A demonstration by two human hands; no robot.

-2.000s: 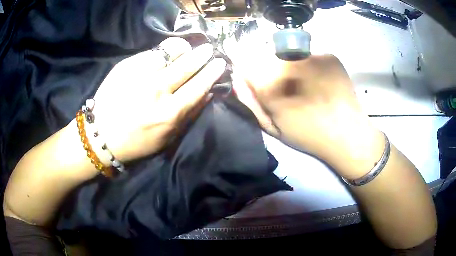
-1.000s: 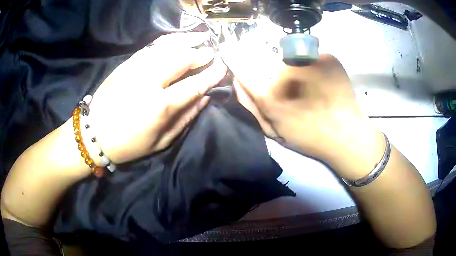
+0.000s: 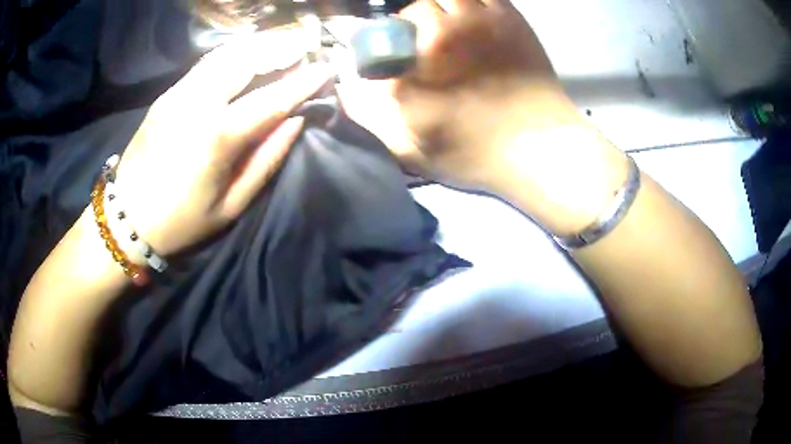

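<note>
Black fabric (image 3: 303, 251) lies under and around my left hand and hangs over the table's front edge. My left hand (image 3: 217, 121), with beaded bracelets at the wrist, pinches the fabric's upper edge between thumb and fingers close to the needle area. My right hand (image 3: 460, 95), with a silver bangle, lies right of it, its thumb side against the fabric edge; its fingers are partly behind the tension knob (image 3: 384, 48) and glare. The presser foot and needle are washed out by the light.
The white machine bed (image 3: 520, 277) reaches right under my right forearm. A patterned strip (image 3: 434, 377) runs along its front edge. A dark round object (image 3: 755, 117) lies at the far right, with dark cloth (image 3: 768, 204) below it.
The view has shifted, so the machine parts and both hands sit higher and further left. My left hand still pinches the fabric. My right hand's fingers reach further up beside the knob.
</note>
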